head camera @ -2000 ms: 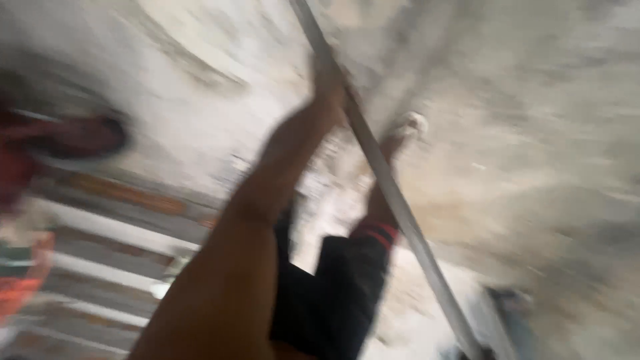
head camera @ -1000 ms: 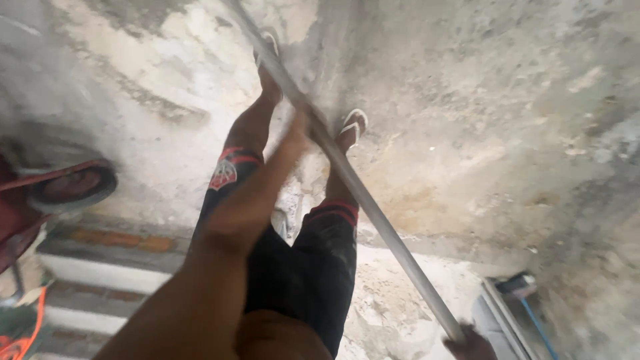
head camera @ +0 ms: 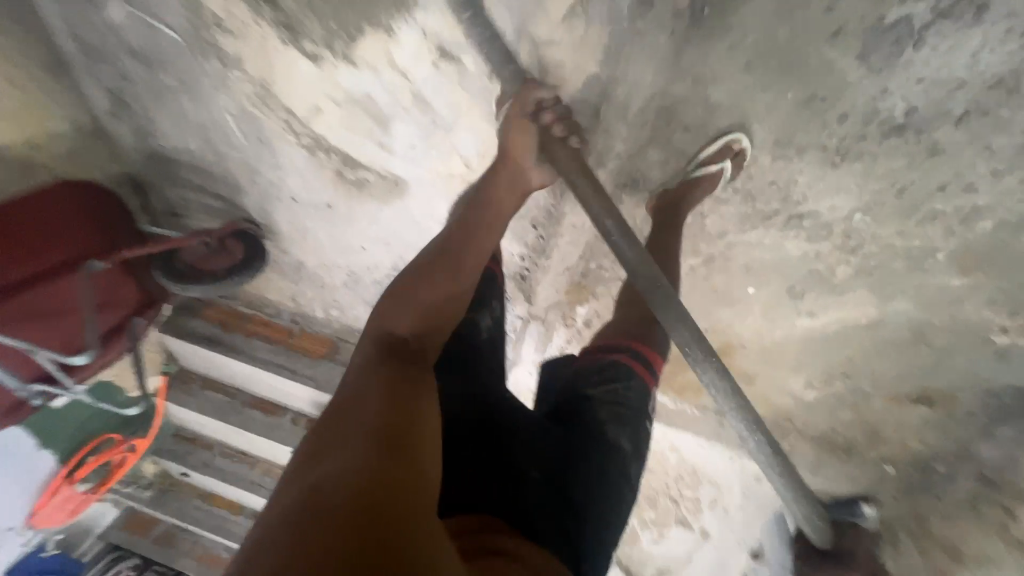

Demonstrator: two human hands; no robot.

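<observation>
A long grey pole runs slantwise from the top of the view to the lower right; its upper end is out of view. My left hand is closed around its upper part, with the arm stretched out from the bottom of the view. At the lower right my right hand, dark and blurred, grips the pole near its lower visible end. The pole crosses in front of one of my legs, above the rough concrete floor.
A red wheelbarrow with its wheel stands at the left. Below it are steps with white edges and a coiled orange hose. One foot wears a flip-flop. A partly hidden object lies behind my right hand.
Both hands have kept hold of the pole. One foot, seen a second ago, is now hidden behind my left arm. The view has shifted, showing more of the wheelbarrow and hose.
</observation>
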